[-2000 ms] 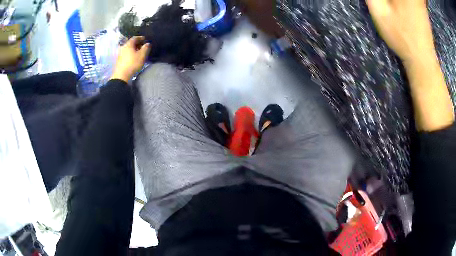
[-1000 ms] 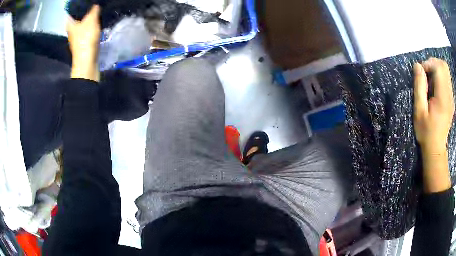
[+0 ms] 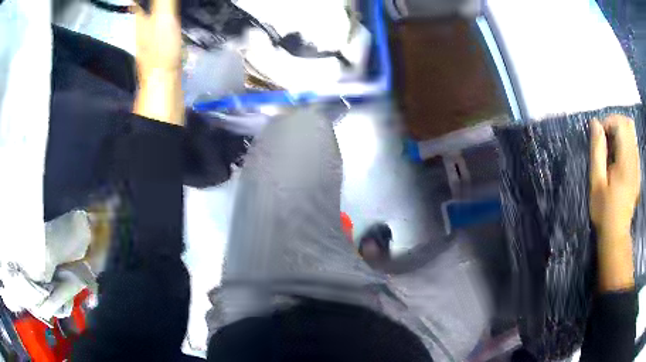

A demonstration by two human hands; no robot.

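The black speckled fabric panel lies at the right and hangs over the white table's edge. My right hand rests on the panel with its fingers curled; whether it grips the cloth cannot be told. My left hand reaches to the top left, beside the blue basket. Its fingers are cut off by the frame's top edge, so what it holds cannot be seen. The view is blurred.
The blue basket holds white and black scraps. The white table is at the top right, with a brown panel beside it. A red container with pale scraps is at the lower left. My legs are in the middle.
The left hand has gone from the dark scraps at the basket to the top left, and its fingers have left the frame. The view has turned, bringing the white table into sight; the panel now lies over its edge.
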